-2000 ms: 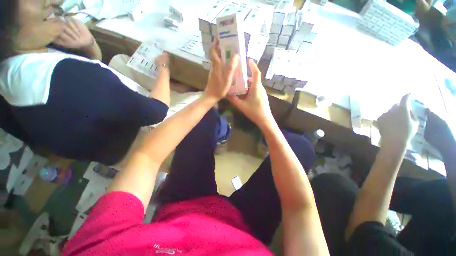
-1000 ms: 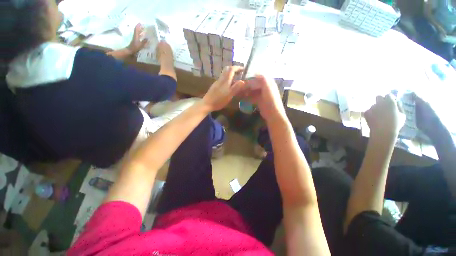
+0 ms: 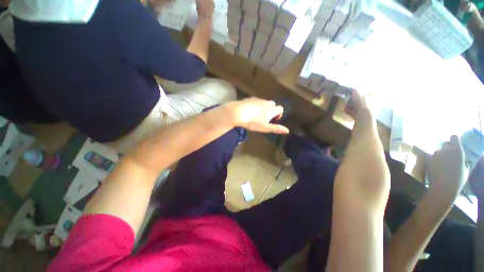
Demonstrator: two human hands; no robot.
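My left hand (image 3: 260, 116) is above my lap, empty, with fingers and thumb apart. My right hand (image 3: 360, 106) reaches to the table edge, beside a low group of white cartons (image 3: 326, 66). Its fingertips are at a small pale object (image 3: 345, 94); glare and blur hide whether they grip it. A tall block of stacked white cartons (image 3: 260, 34) stands at the table edge, ahead of my left hand, with more stacked cartons to its right.
A person in dark blue (image 3: 106, 69) sits close on my left, one hand on printed sheets. A neighbour's hand (image 3: 448, 167) works at the right. Bundled cartons (image 3: 441, 29) lie at far right. Cardboard (image 3: 260, 172) and printed cards (image 3: 98, 159) cover the floor.
The carton that both my hands held is no longer in them. My hands have parted, the right one reaching right to the table edge. The view has shifted.
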